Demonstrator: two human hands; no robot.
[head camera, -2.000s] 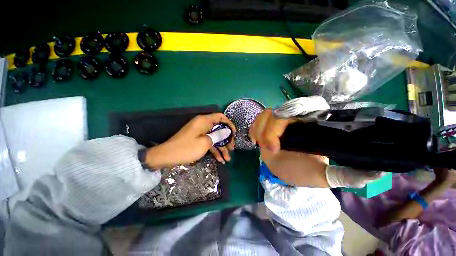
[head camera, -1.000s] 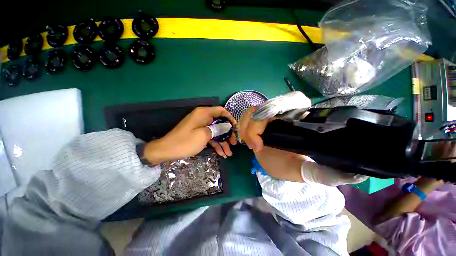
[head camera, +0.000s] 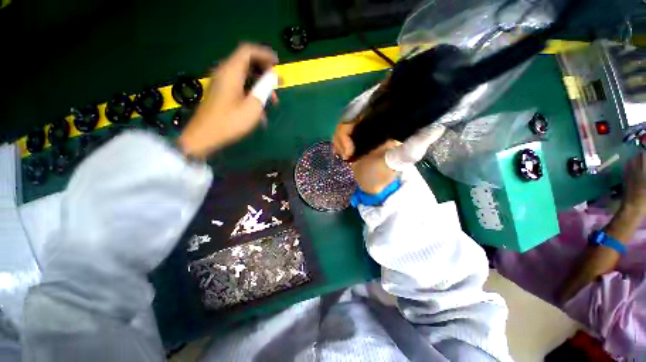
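Observation:
My left hand (head camera: 228, 102), with a white finger cot, is raised over the yellow line, right of the rows of round black units (head camera: 147, 102). It is blurred, and a dark patch shows between its fingers; I cannot tell if this is a unit. My right hand (head camera: 345, 138) grips the black electric screwdriver (head camera: 418, 88), which is blurred and slants up to the right. The round screw dish (head camera: 324, 178) lies just below that hand. The black parts tray (head camera: 237, 185) holds silver pieces (head camera: 248, 272) in its near section and some scattered pieces in its far section.
Clear plastic bags (head camera: 489, 138) lie behind the screwdriver. A teal box (head camera: 528, 205) carries a round black unit (head camera: 529, 165). A grey control box (head camera: 595, 92) stands at the far right. A neighbour's arm with a blue wrist band (head camera: 608, 242) is at the right. White sheets (head camera: 32, 254) lie left.
My left hand has moved from beside the dish up to the yellow line. The screwdriver has swung from level to slanting upward. Silver pieces now show in the tray's far section. The view has shifted.

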